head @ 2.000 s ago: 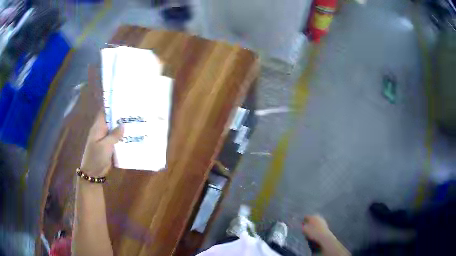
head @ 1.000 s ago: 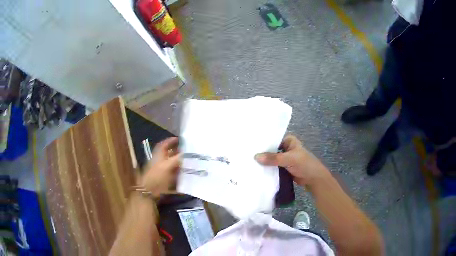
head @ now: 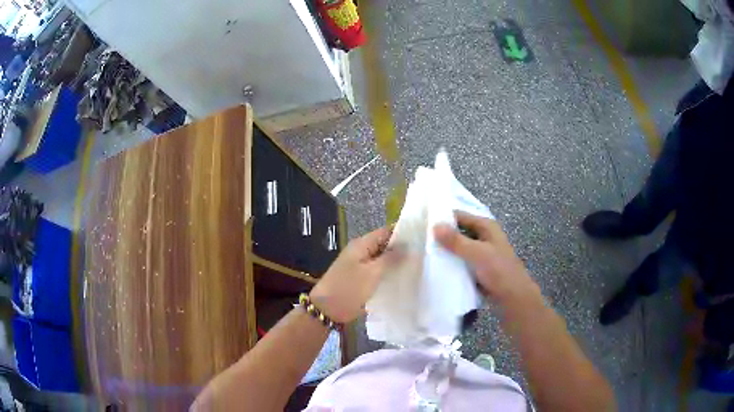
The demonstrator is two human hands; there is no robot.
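Observation:
A white stack of flat cut pieces (head: 426, 265) is held in front of my chest, bent and folded together between my hands. Its handwriting does not show. My left hand (head: 358, 269), with a beaded bracelet at the wrist, grips the left edge. My right hand (head: 475, 245) grips the right side, thumb on top. A small dark thing shows partly below the right side of the stack; I cannot tell what it is.
A brown wood-grain table (head: 169, 249) with black drawers (head: 294, 209) stands at left. Beyond are a white cabinet (head: 217, 56), a fire extinguisher (head: 342, 22), blue crates (head: 52, 306) and grey-brown fabric bundles (head: 117, 92). A person (head: 684, 185) stands at right.
The white stack, first in my left hand over the table, came into both hands away from it, then was bent from flat to folded. The view turned right, then slightly back.

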